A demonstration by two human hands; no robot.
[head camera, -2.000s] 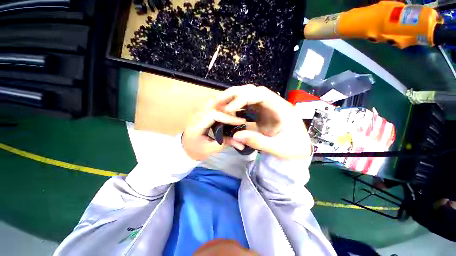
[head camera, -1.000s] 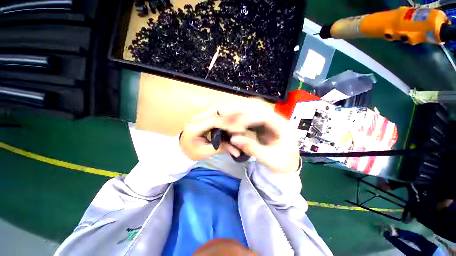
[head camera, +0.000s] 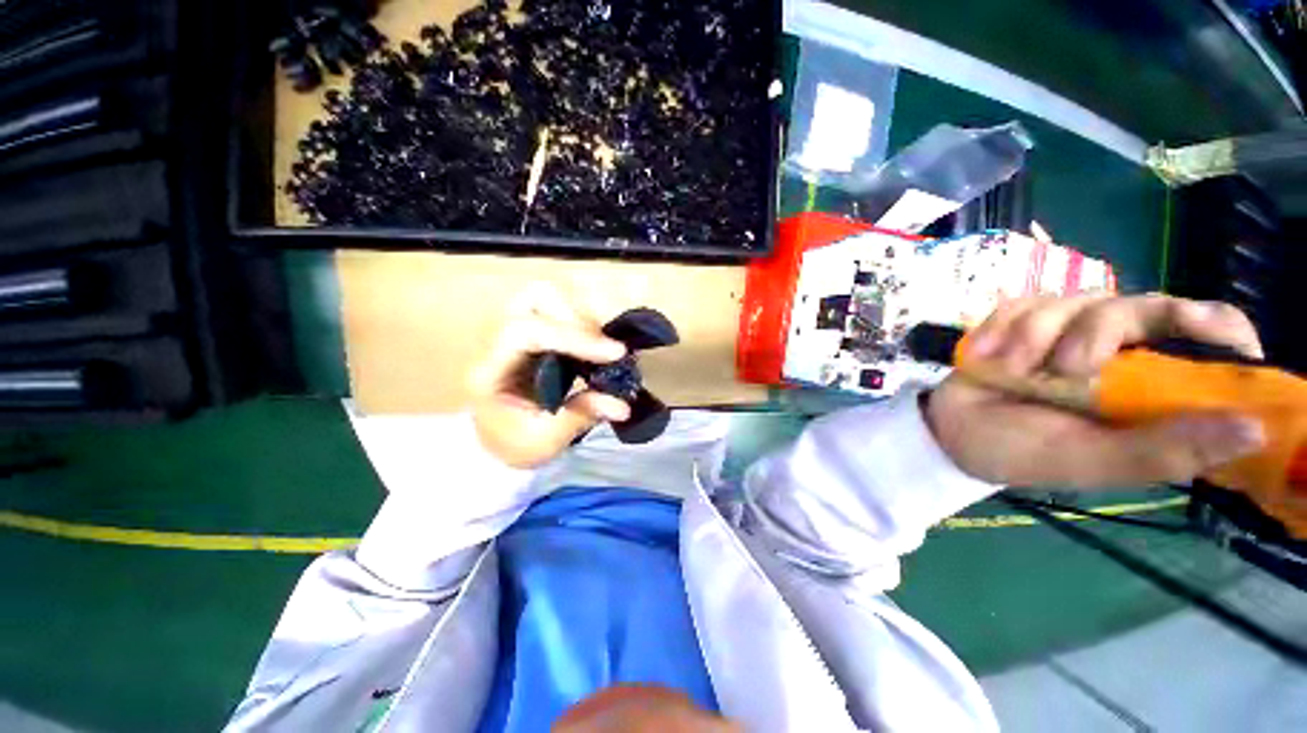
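My left hand [head camera: 533,384], bare, holds a black housing [head camera: 626,378] seen end-on above the tan board [head camera: 416,322]. Dark curved pieces show at its upper and lower right, beyond my fingertips. My right hand [head camera: 1097,380] is wrapped around the orange electric screwdriver [head camera: 1197,415] at the right. Its dark nose [head camera: 935,344] points left, over the right end of the screw feeder [head camera: 889,318]. The rear of the screwdriver is cut off by the picture's edge. Whether a screw sits on the tip is too small to tell.
The parts tray [head camera: 502,244] with a heap of small black parts and a pale pencil-like tool [head camera: 536,169] is behind the board. A blister tray [head camera: 108,322] with long glossy tubes is at the left. A clear plastic bag [head camera: 958,169] and white card [head camera: 837,129] lie behind the feeder.
My right hand has left the housing, moved right and taken hold of the screwdriver, which now hangs lower. My left hand still holds the housing. The view has shifted, moving the trays left.
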